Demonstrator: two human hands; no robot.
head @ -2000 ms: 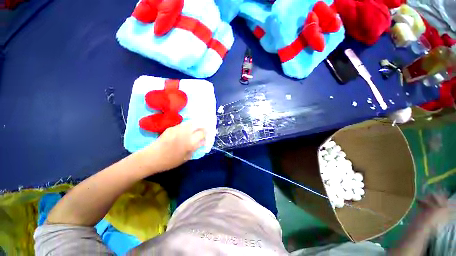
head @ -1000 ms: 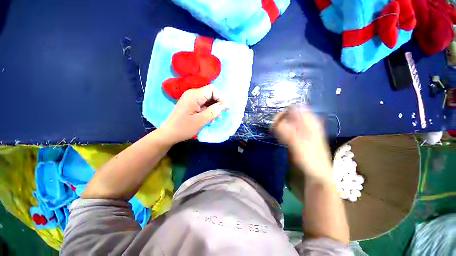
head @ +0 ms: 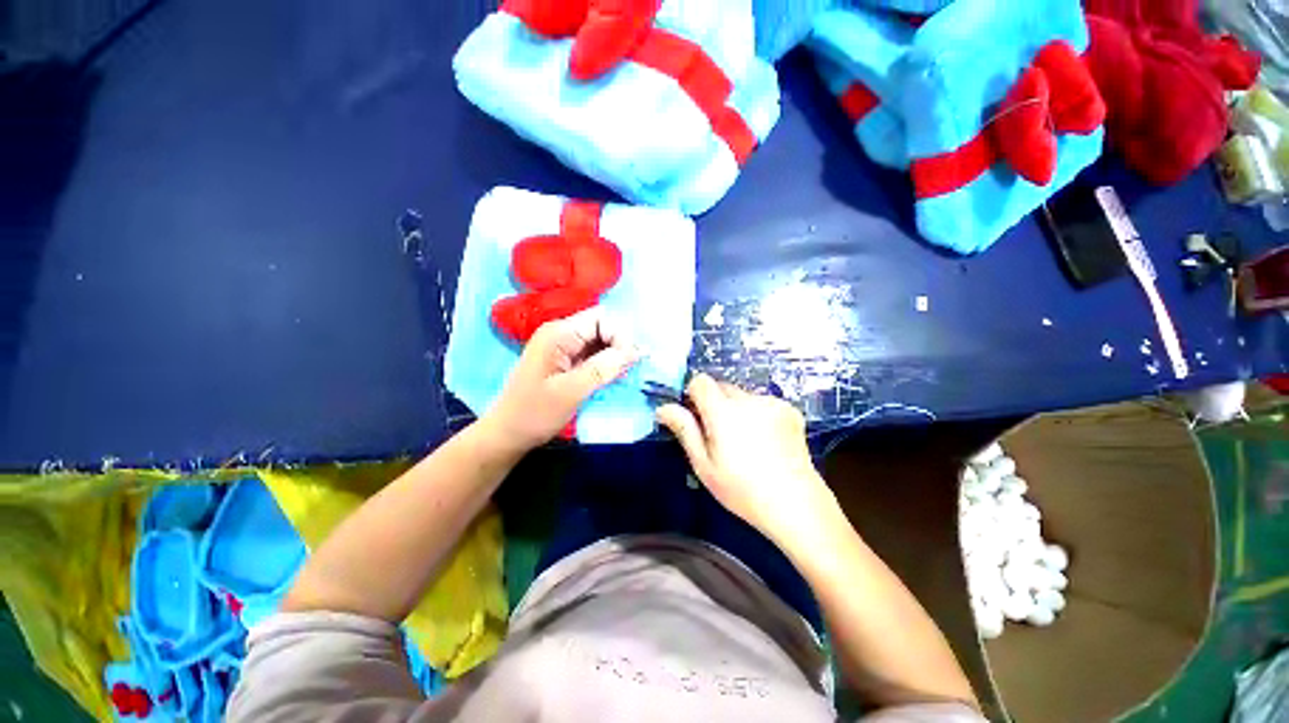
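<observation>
A light blue plush gift box [head: 662, 261] with a red bow [head: 566, 269] and red band lies flat at the table's near edge. My left hand [head: 558, 379] rests on its near part, fingertips pinched at the plush; any thread or needle there is too small to see. My right hand [head: 742, 441] is at the box's near right corner, closed on small dark thread snips [head: 662, 391] whose tip points at my left fingertips. The handles are hidden in my palm.
More plush gift boxes [head: 608, 120] and a red plush heap [head: 1159, 92] lie farther back. A black rectangle [head: 1081, 237] and a pink strip [head: 1145, 283] lie right. An open carton [head: 1131, 523] holds white pieces; a yellow sack [head: 64, 565] holds blue covers.
My right hand came from the far right, where it drew the blue thread out, to the plush. The snips have left the table and are in my right hand. My left hand stays at the plush.
</observation>
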